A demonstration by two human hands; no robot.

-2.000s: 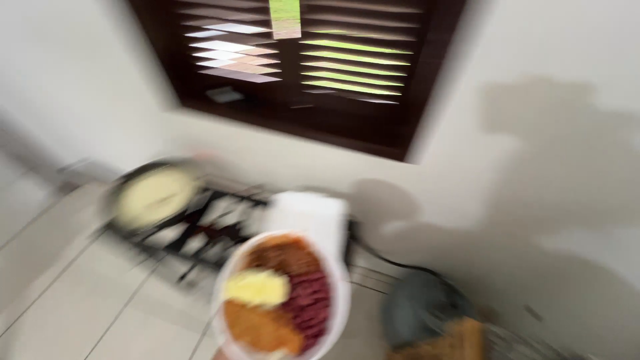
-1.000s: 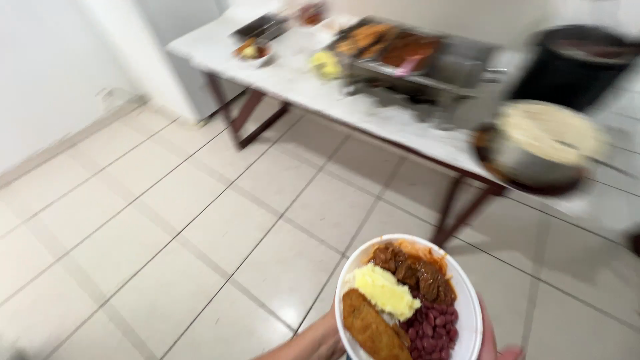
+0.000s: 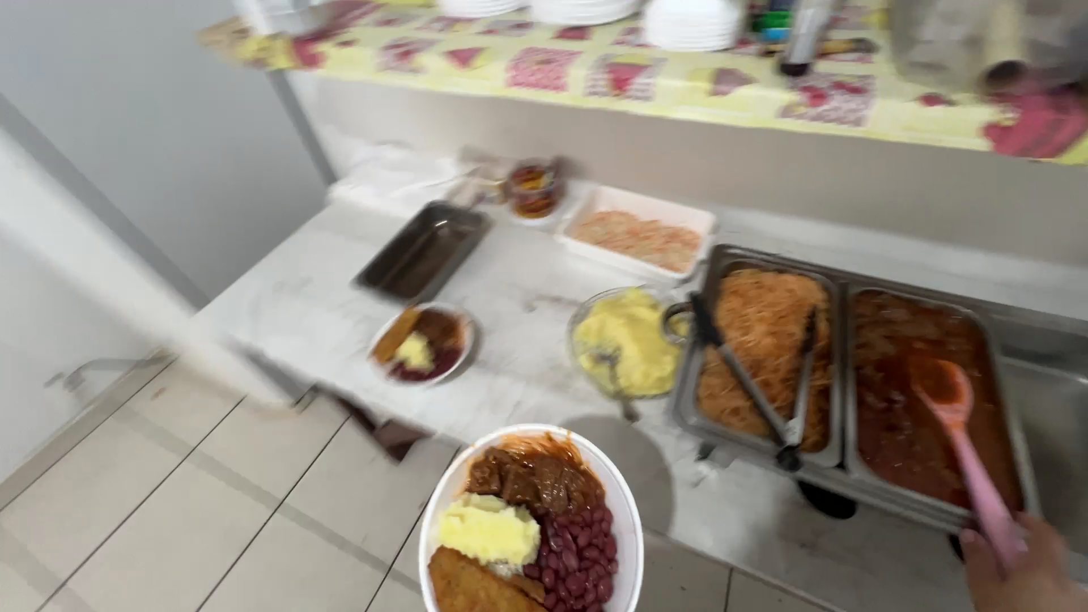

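Note:
A round white bowl [image 3: 637,544] of beans, stewed meat, mashed potato and a breaded cutlet fills the bottom middle; my left hand is not visible under it. At the lower right my right hand [image 3: 1024,565] has its fingers on the handle of a pink serving spoon [image 3: 977,476]. The spoon's head lies in the brown stew [image 3: 901,425] of a steel food pan. Beside that pan, metal tongs [image 3: 756,395] with black tips rest on spaghetti [image 3: 765,340]. A glass bowl of mashed potato [image 3: 629,340] with a spoon in it stands left of the pans.
A second filled bowl [image 3: 463,357] is near the table's front edge [image 3: 340,382]. Behind it are an empty steel pan [image 3: 425,251], a white tray of shredded food [image 3: 633,234] and a jar [image 3: 535,189]. A cloth-covered shelf [image 3: 544,68] with stacked white containers overhangs the back.
The view has swung from the window and stove to close over the serving table. My right hand, beside the held bowl one second ago, is now at the pink spoon.

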